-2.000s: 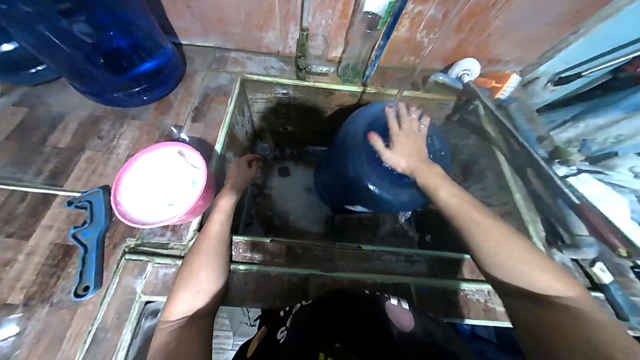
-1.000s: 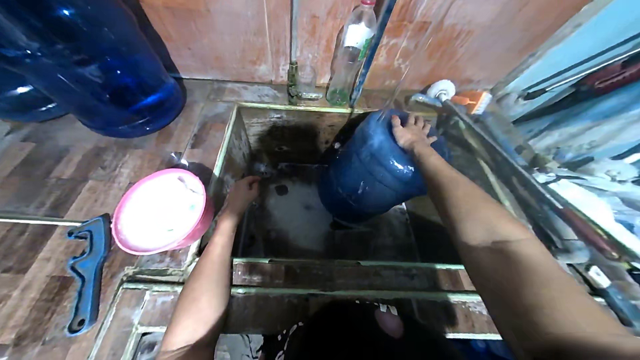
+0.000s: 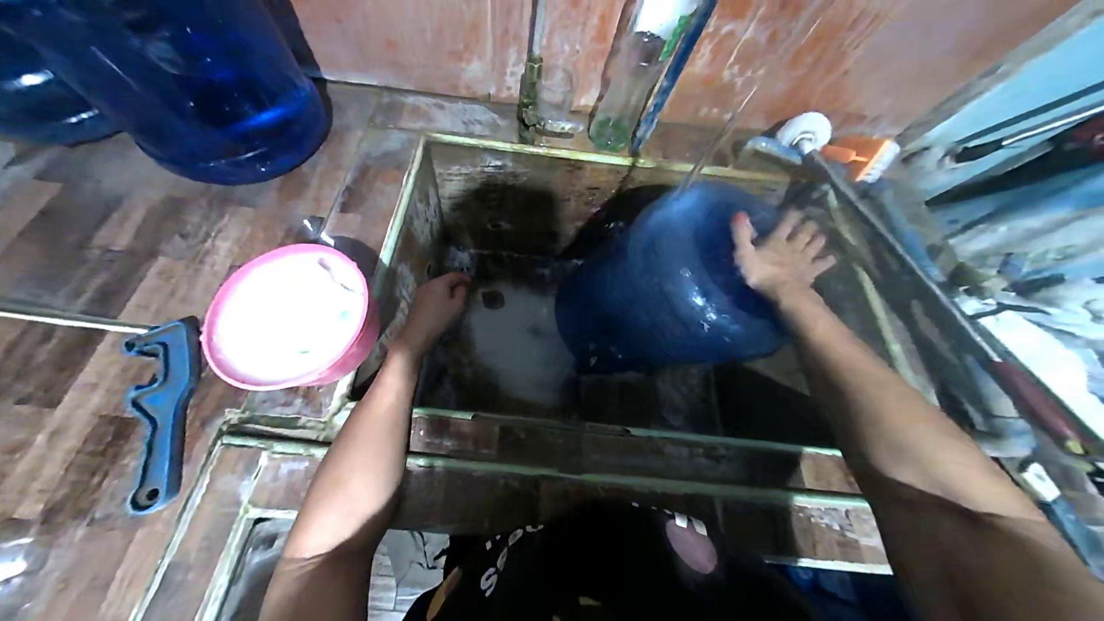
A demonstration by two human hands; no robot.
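A large blue plastic water jug point(image 3: 664, 285) lies tilted in the tiled basin point(image 3: 604, 427), with a thin stream of water falling onto its upper end. My right hand point(image 3: 783, 254) is spread with fingers apart against the jug's right end. Near the basin's left wall, my left hand point(image 3: 440, 302) has its fingers curled; whether it holds something small cannot be made out. A pink plastic bowl point(image 3: 289, 317) with white suds stands on the tiled counter, left of the basin. Beside that bowl lies a blue plastic jug-cap opener point(image 3: 164, 414).
Blue water jugs point(image 3: 224, 95) stand at the back left. Behind the basin are a faucet point(image 3: 543, 108) and a clear plastic bottle point(image 3: 625, 82). An orange brush point(image 3: 862, 158) and a white round-headed brush point(image 3: 804, 132) lie at the back right, near long tools.
The jug has tipped further over in the basin, its upper end swinging to the right. My right hand has moved from its top edge to its right end, fingers now spread.
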